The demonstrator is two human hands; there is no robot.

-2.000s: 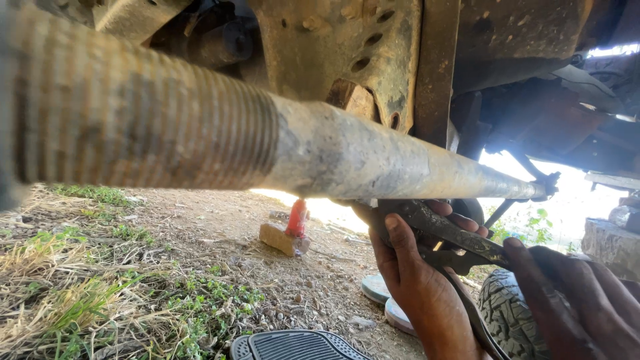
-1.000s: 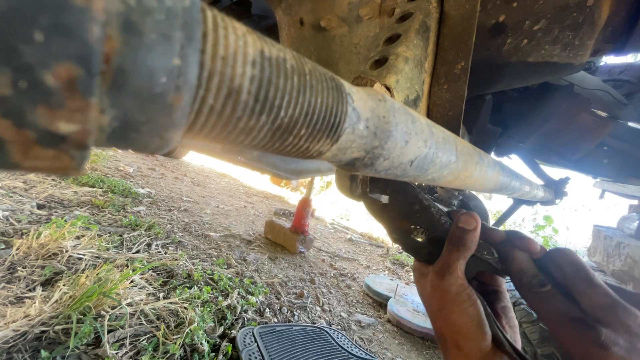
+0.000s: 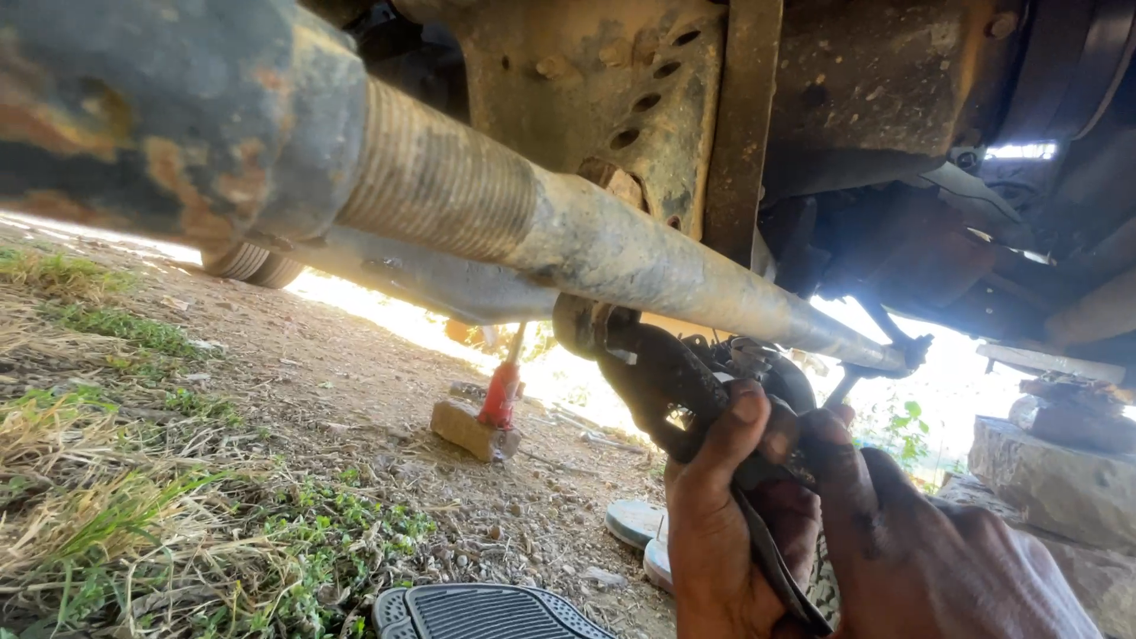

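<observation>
A long steel rod with a threaded end (image 3: 621, 240) runs from the upper left toward the far right under a vehicle. Below its middle, my left hand (image 3: 728, 515) is closed around a dark metal part (image 3: 661, 377) with a rounded end, its thumb on top. My right hand (image 3: 905, 524) comes from the lower right, its fingertips on the same part beside the left thumb. A dark strap or flat strip (image 3: 772, 559) hangs down between the hands. What the right fingertips pinch, if anything, is hidden.
A red bottle jack (image 3: 501, 395) stands by a brick (image 3: 470, 430) on the dirt. A perforated metal bracket (image 3: 595, 98) rises behind the rod. Stacked stone blocks (image 3: 1056, 479) stand at right. A dark rubber sole or mat (image 3: 488, 612) and round pale discs (image 3: 635, 522) lie below.
The dark part in my hands has turned from lying across to pointing more steeply down. The view has shifted, bringing more of the rod's thick dark end into sight.
</observation>
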